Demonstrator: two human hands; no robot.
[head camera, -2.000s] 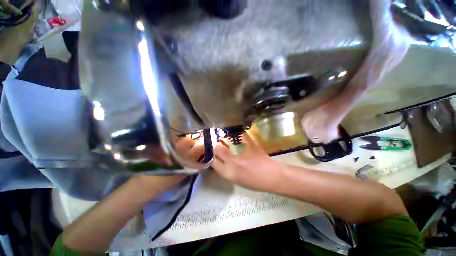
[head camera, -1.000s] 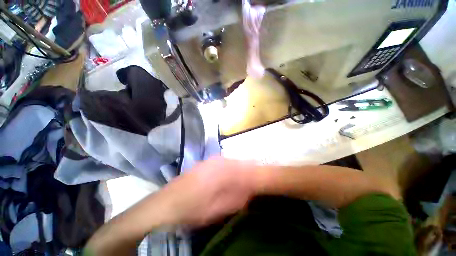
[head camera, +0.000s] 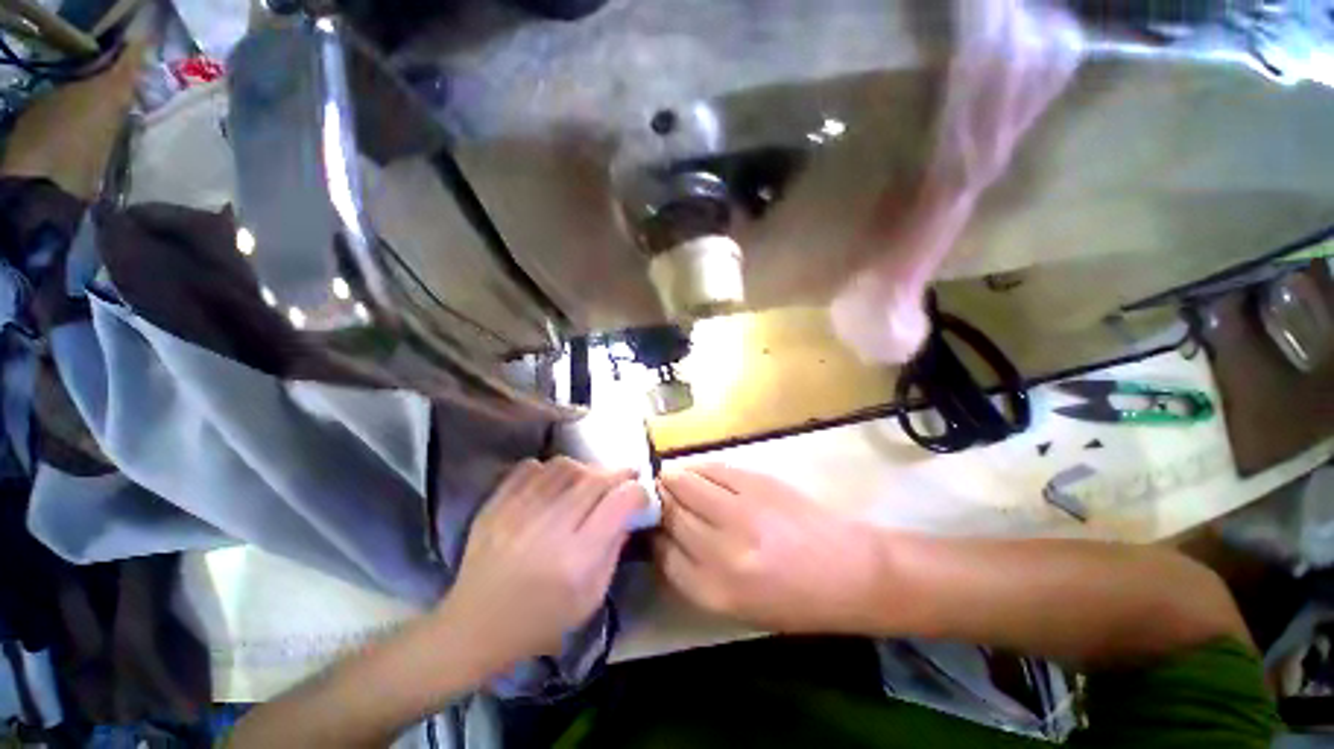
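Note:
A large shiny sewing machine head (head camera: 541, 190) fills the top of the view. Its presser foot area (head camera: 585, 373) glows brightly under the lamp. Grey-blue fabric (head camera: 278, 439) and dark fabric (head camera: 490, 454) lie left of the needle and run to the table's front edge. My left hand (head camera: 541, 542) presses and pinches the fabric just in front of the foot. My right hand (head camera: 739, 542) is beside it, its fingertips pinching the fabric's right edge. The fingertips nearly meet. The needle tip is lost in glare.
Black-handled scissors (head camera: 963, 395) lie on the machine bed at right. Green snips (head camera: 1134, 403) and a small angled metal piece (head camera: 1071, 493) lie on the white table (head camera: 863, 483). A pinkish thread hank (head camera: 951, 205) hangs from the head. A clear dish (head camera: 1290, 322) sits on brown material far right.
Both hands have moved from a blurred overlap near the front edge up to the fabric before the foot. The view is closer to the machine head. Dark fabric now lies beside my left hand.

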